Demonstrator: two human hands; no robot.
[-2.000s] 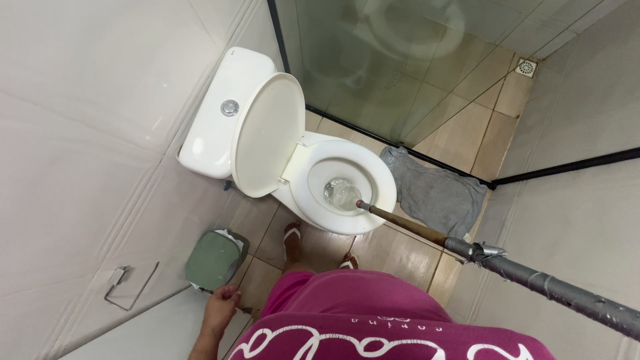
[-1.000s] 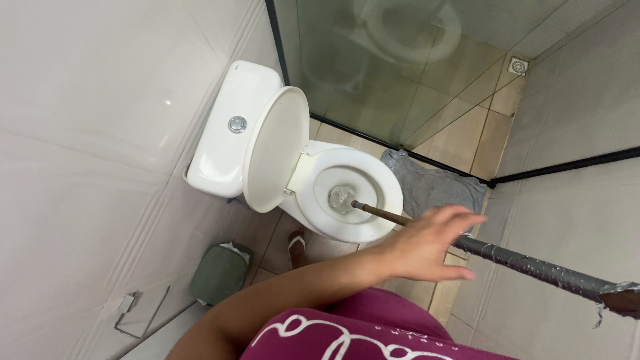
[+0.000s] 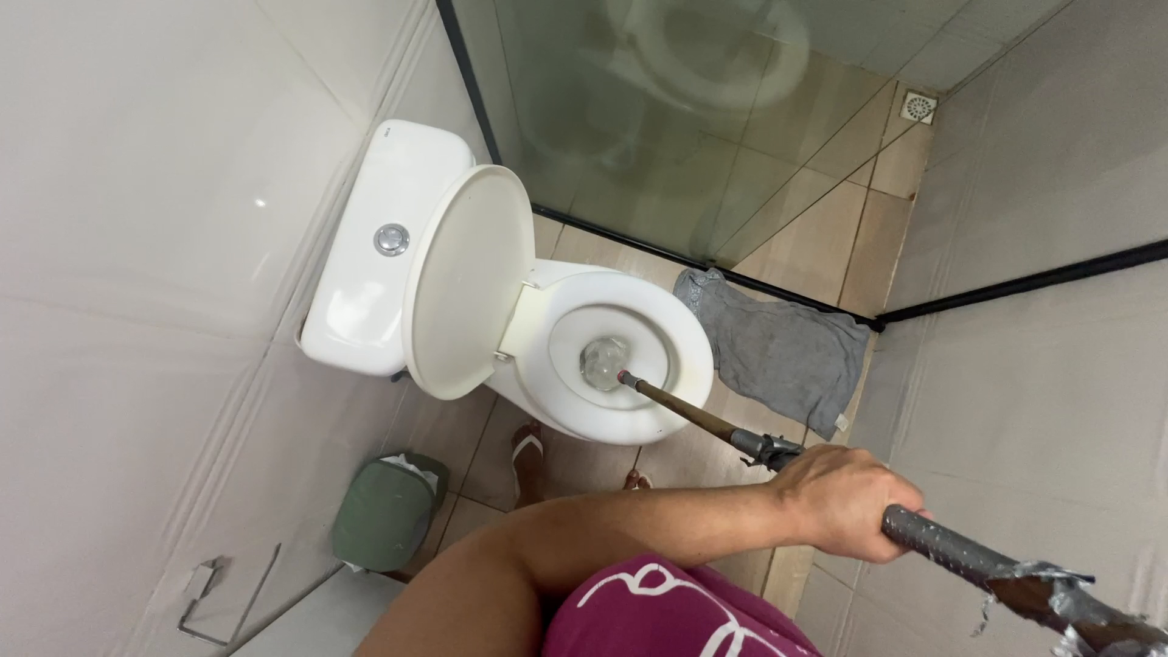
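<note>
My left hand (image 3: 849, 502) is closed around a long pole (image 3: 958, 547) wrapped in torn grey tape, my left arm crossing in front of my body. The pole's thinner brown section (image 3: 684, 409) reaches over the seat of a white toilet (image 3: 557, 301), and its reddish tip is at the water (image 3: 604, 362) in the bowl. The lid (image 3: 474, 283) is raised against the cistern (image 3: 388, 301), which has a round metal flush button (image 3: 391, 239). The pole's other end runs out of view at the lower right. My right hand is out of view.
A grey cloth (image 3: 785, 347) lies on the tiled floor by the black-framed glass shower panel (image 3: 657, 137). A green bin (image 3: 379, 516) stands left of my feet, which are in flip-flops. A metal holder (image 3: 219, 602) is on the left wall. A floor drain (image 3: 918, 107) shows at the upper right.
My left hand was low at the left two seconds ago. It then reached across to the pole with fingers spread, and is now closed around it.
</note>
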